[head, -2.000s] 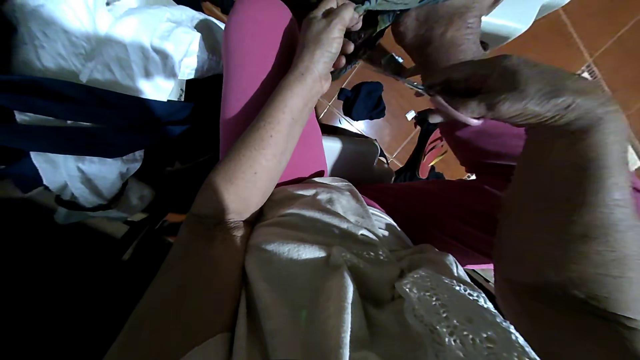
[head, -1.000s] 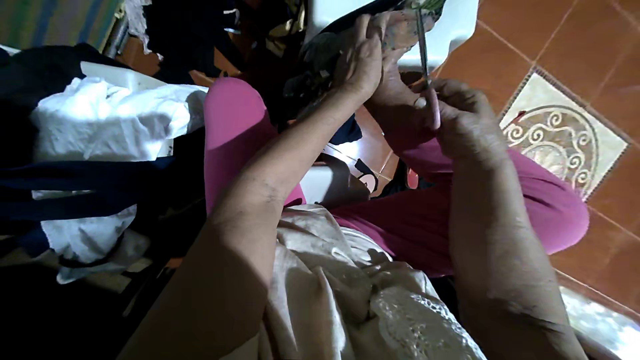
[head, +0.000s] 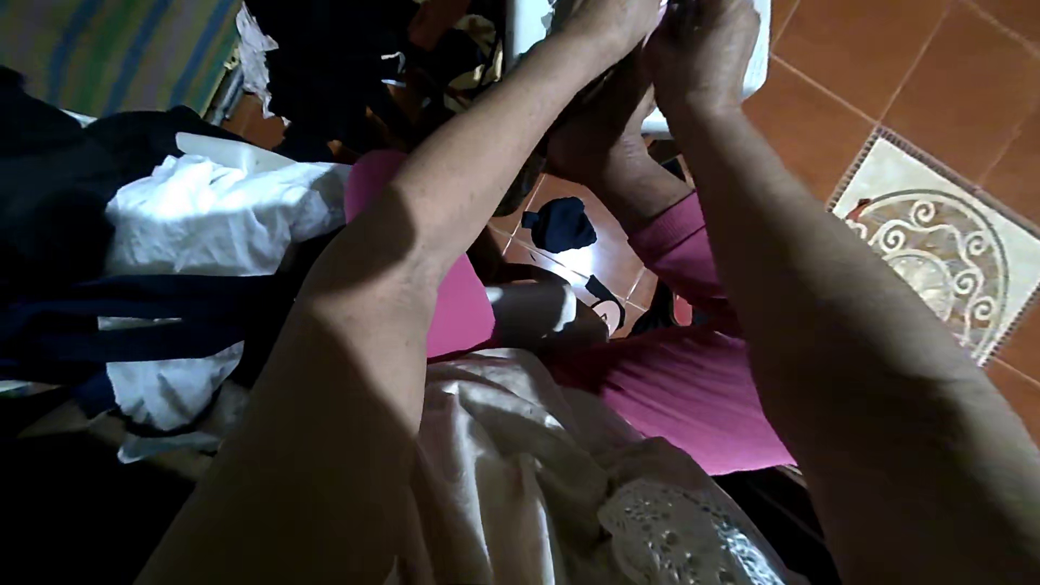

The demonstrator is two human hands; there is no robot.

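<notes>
My left hand [head: 613, 24] reaches to the top edge of the view, its fingers partly cut off by the frame. Close beside it on the right is my right hand [head: 703, 49], back of the hand up, with its fingertips out of sight. A small bit of something pink shows between the two hands; what it belongs to cannot be told. Below them my bare foot and ankle [head: 601, 154] come out of a pink trouser leg [head: 682, 244]. Behind the hands is a white plastic seat or stool [head: 756, 65].
White cloth [head: 236, 215] and dark cloth [head: 49, 203] lie heaped at the left. A dark bundle of cloth [head: 562, 225] and a sandal [head: 608, 315] are on the tiled floor. A patterned tile inlay [head: 918, 236] lies at the right, striped fabric [head: 122, 49] at the upper left.
Both hands have come closer together at the top edge. The pink-handled metal tool seen in my right hand earlier is now mostly out of view.
</notes>
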